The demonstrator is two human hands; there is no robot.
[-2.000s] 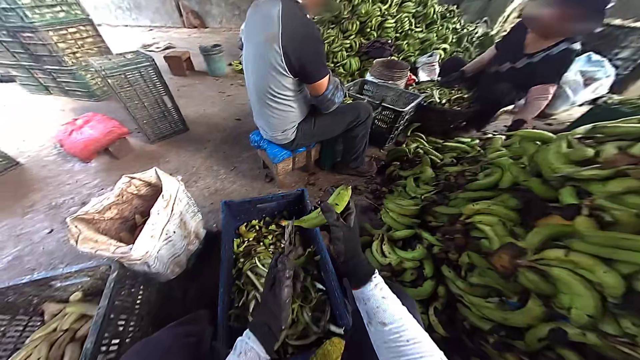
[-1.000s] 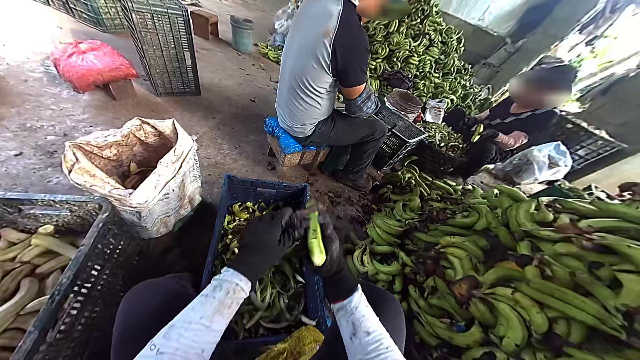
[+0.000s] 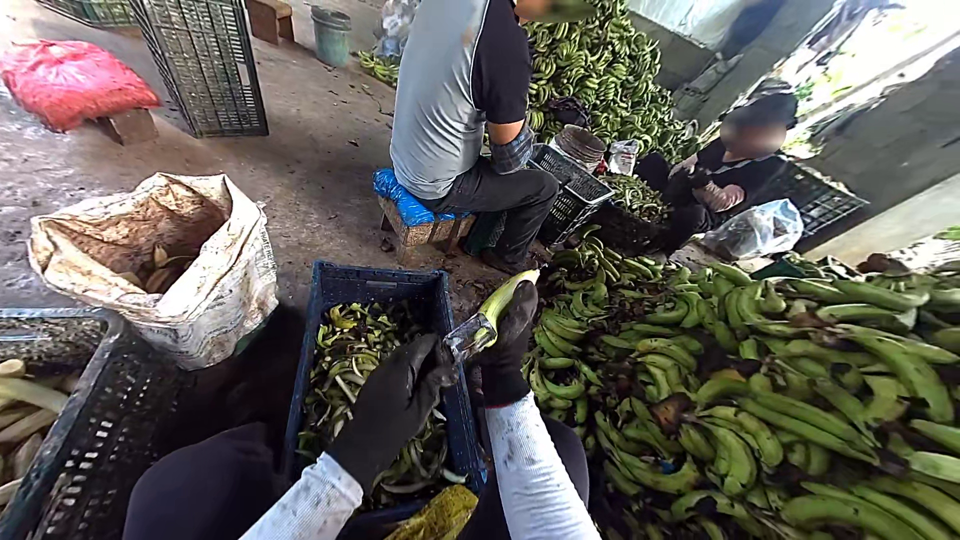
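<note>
Both my hands wear black gloves. My left hand (image 3: 394, 405) is closed on a flat metal peeling blade (image 3: 469, 337), whose handle is hidden in the glove. The blade lies against a partly peeled green plantain (image 3: 504, 300). My right hand (image 3: 511, 345) holds this plantain from the right side, its tip pointing up and to the right. Below both hands is a blue plastic crate (image 3: 306, 360) with many strips of green peel (image 3: 360, 352) in it. A large heap of green plantains (image 3: 720, 397) spreads over the floor to the right.
An open woven sack (image 3: 240, 300) stands left of the blue crate. A black crate (image 3: 82, 427) at lower left holds peeled plantains (image 3: 26, 405). A person (image 3: 450, 112) sits ahead on a blue-covered stool (image 3: 409, 210). Another person (image 3: 739, 172) sits farther right, beside a plastic bag (image 3: 761, 229).
Two seconds ago the plantain was greener and held up in my right hand. The blade now rests on it, and pale flesh shows. The view has shifted.
</note>
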